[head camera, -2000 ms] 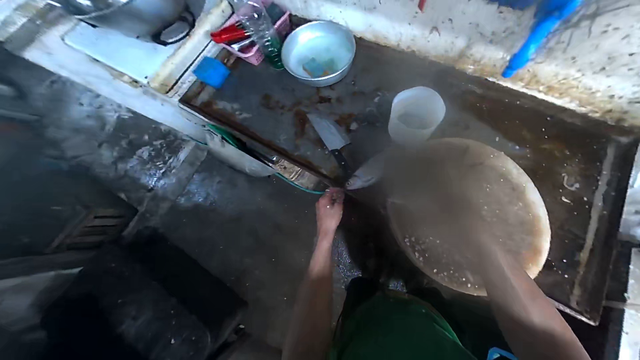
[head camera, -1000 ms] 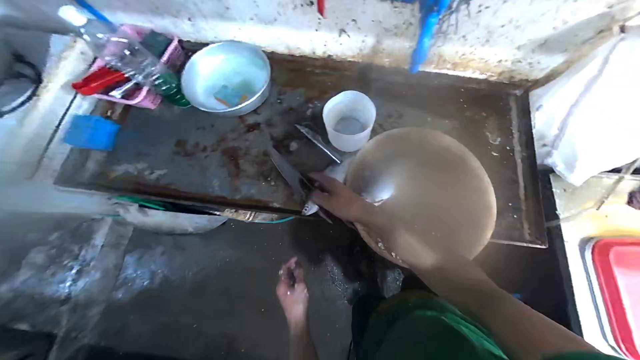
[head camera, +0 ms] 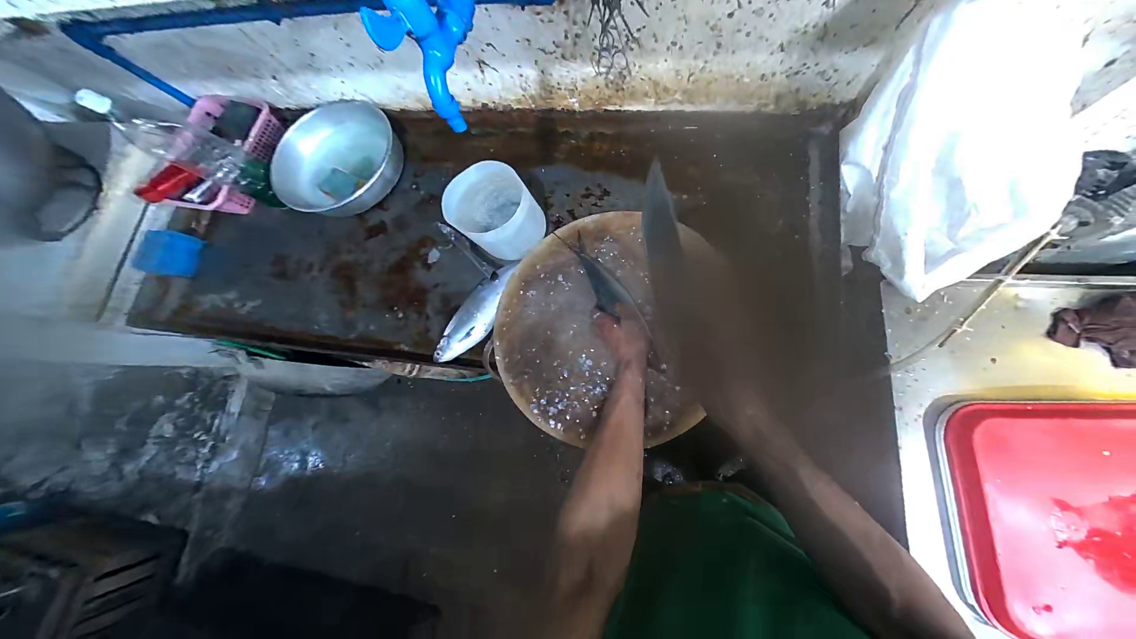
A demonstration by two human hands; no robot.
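Observation:
My left hand [head camera: 624,335] presses a dark fish [head camera: 603,282] onto a round chopping board [head camera: 550,355] strewn with scales; the fish's tail points up and left. Just right of it, my right hand [head camera: 714,346] is behind a dark blur, with a knife's blade [head camera: 659,213] rising from it, tip up; its grip is hidden by the blur. A silvery fish [head camera: 477,315] lies against the board's left edge, its head towards the counter's front. Behind that fish stands a white plastic container [head camera: 494,211].
A metal bowl [head camera: 337,160], a pink basket [head camera: 235,200] and a blue block [head camera: 167,253] stand at left. The blue tap [head camera: 435,53] overhangs the counter's back. To the right are a white sack [head camera: 958,151] and a red tray [head camera: 1038,497].
My left hand has come up from beside the counter's front onto the board and holds a fish. The right hand and knife have moved right, over the board. The view has shifted.

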